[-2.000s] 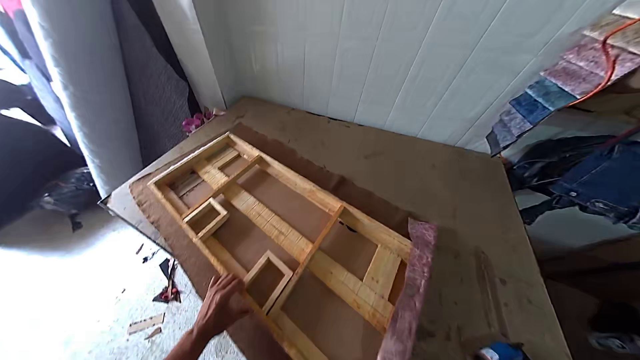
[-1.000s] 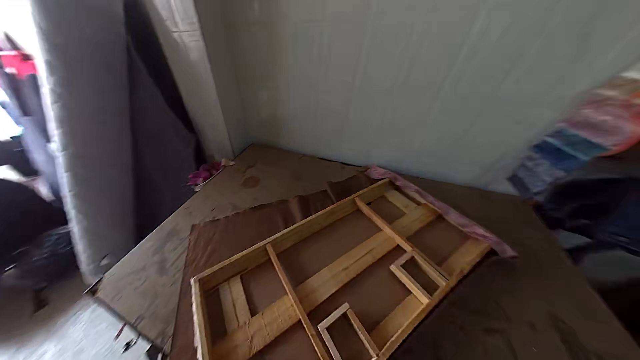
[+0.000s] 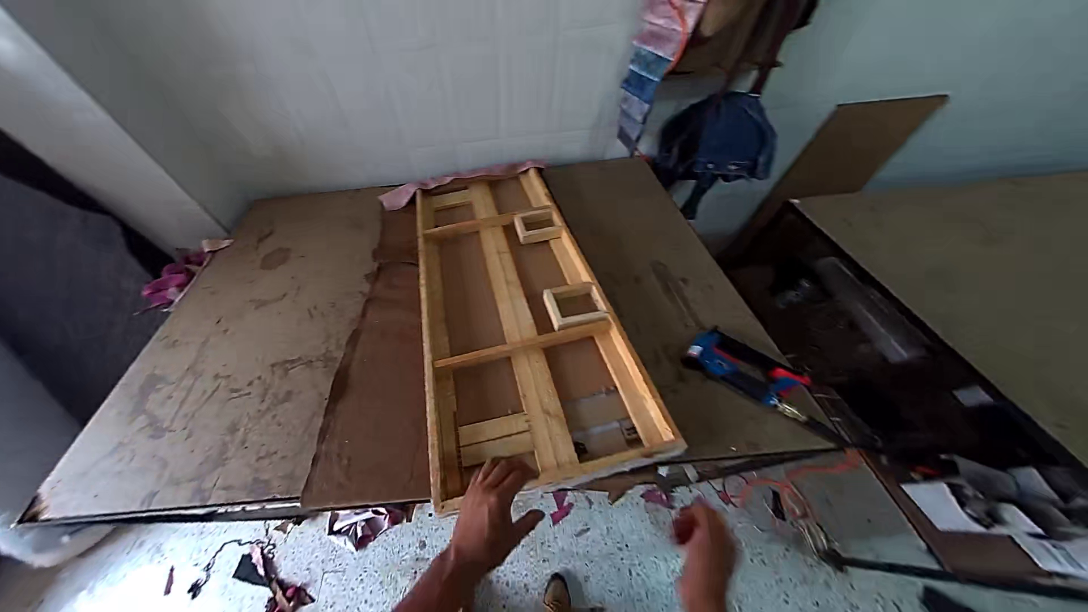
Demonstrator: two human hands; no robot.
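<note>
A long wooden frame [image 3: 518,340] with crosspieces and two small square wooden frames lies on a brown fabric sheet [image 3: 374,399] on the worktable. Pink fabric [image 3: 463,180] runs along its far end. My left hand [image 3: 493,518] is at the frame's near end, fingers spread over the end rail; whether it grips the rail cannot be told. My right hand [image 3: 705,548], blurred, is off the frame beyond the table's front edge, with its fingers curled and no object visible in it. A blue and black air stapler [image 3: 748,370] with a hose lies on the table to the right of the frame.
The worktable [image 3: 187,365] meets the wall at the back. Denim fabric [image 3: 735,140] hangs at the back right. A second table [image 3: 977,280] stands at right, with papers [image 3: 960,510] below it. An orange cord [image 3: 799,484] and fabric scraps lie low near the floor.
The wooden frame has been turned, and its pink-edged end now lies toward the wall. Both hands are in view now; none showed one second ago. The view has swung right.
</note>
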